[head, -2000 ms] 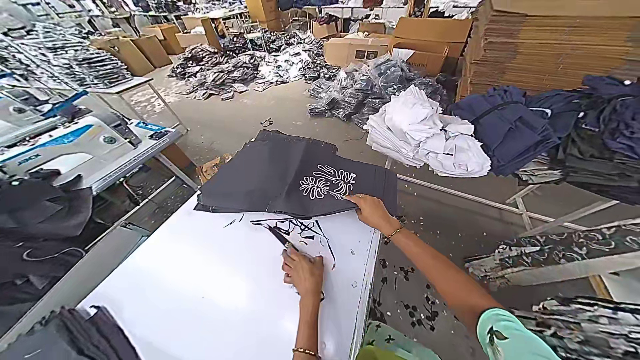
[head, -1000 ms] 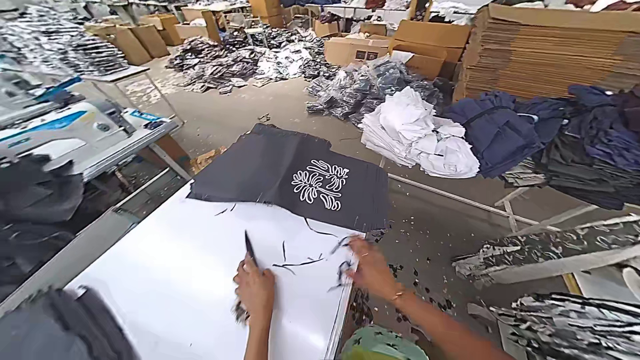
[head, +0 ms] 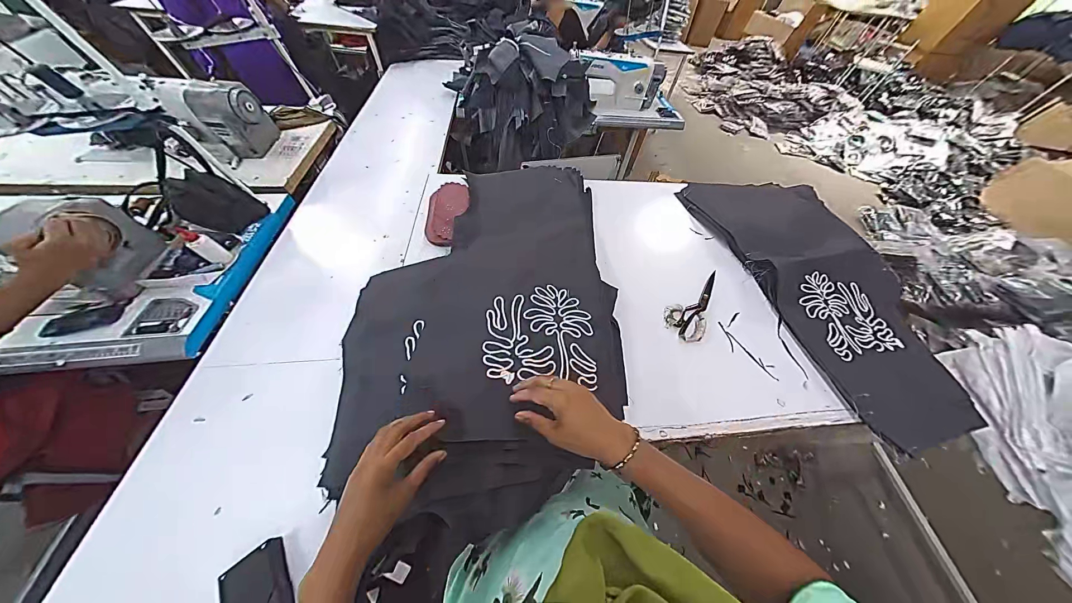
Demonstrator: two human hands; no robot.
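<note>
A stack of dark grey fabric panels (head: 519, 243) with white looped embroidery lies on the white table before me. My left hand (head: 389, 465) rests on its near left part, fingers spread. My right hand (head: 569, 414) touches the panel at the lower edge of the embroidery, fingers loosely bent. Neither hand appears to grip anything. To the right, black-bladed scissors (head: 692, 314) lie on the table among dark thread scraps (head: 749, 352). Farther right, another embroidered dark panel (head: 812, 276) hangs partly over the table edge. A reddish oval object (head: 446, 213) sits beside the stack's upper left.
At far left another person's hand (head: 71, 243) is beside a sewing machine (head: 209, 113). A dark phone-like object (head: 258, 574) lies at the near left. Dark cloth pieces (head: 528, 92) are heaped beyond the table. White fabric (head: 1017, 410) and bagged bundles (head: 913, 151) are on the right.
The view has swung left. The scissors, in my left hand earlier, now lie on the table. Both hands have moved from the panel at the right and the scraps to the stack before me.
</note>
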